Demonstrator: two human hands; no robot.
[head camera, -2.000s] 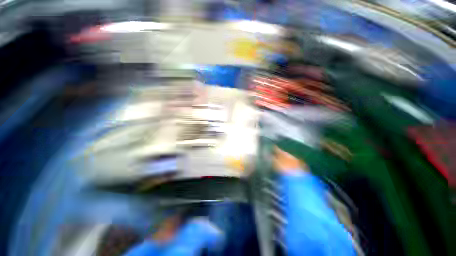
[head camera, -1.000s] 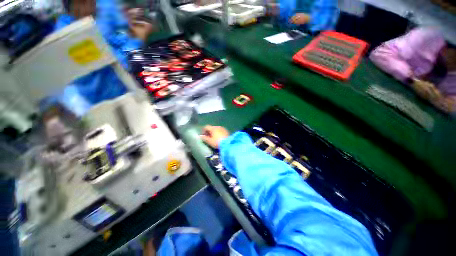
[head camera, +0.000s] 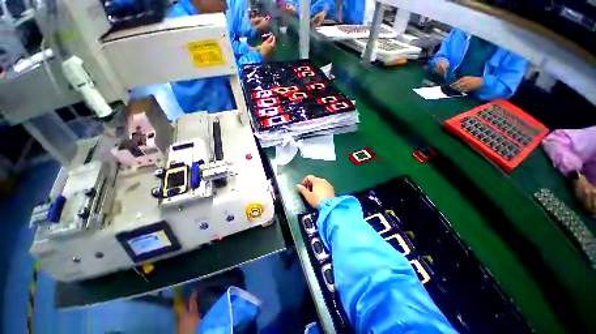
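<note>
My right hand (head camera: 317, 191), in a blue sleeve, is over the bench edge at the near-left corner of the black blister tray (head camera: 451, 254). Its fingers are curled; whether they hold anything cannot be told. Pale-framed housings (head camera: 397, 244) sit in the tray, and darker housings (head camera: 319, 248) line its left side, partly behind the sleeve. My left hand (head camera: 189, 318) is low at the bottom edge, small, dim and partly cut off; its grip is unclear. On the machine, a pale-framed housing (head camera: 175, 181) sits in the right fixture (head camera: 196, 176) beside a blue clamp.
The cream benchtop machine (head camera: 242, 150) stands left, its small display (head camera: 148, 242) in front. Red-framed housings lie on stacked trays (head camera: 307, 124) behind. A loose red-framed housing (head camera: 361, 156) lies on the green bench, with a red-orange parts tray (head camera: 500, 134) farther right. Other workers sit around.
The view has steadied and turned, so the whole machine front shows. My right hand stays near the tray's corner at the bench edge. The housing in the right fixture is now clear.
</note>
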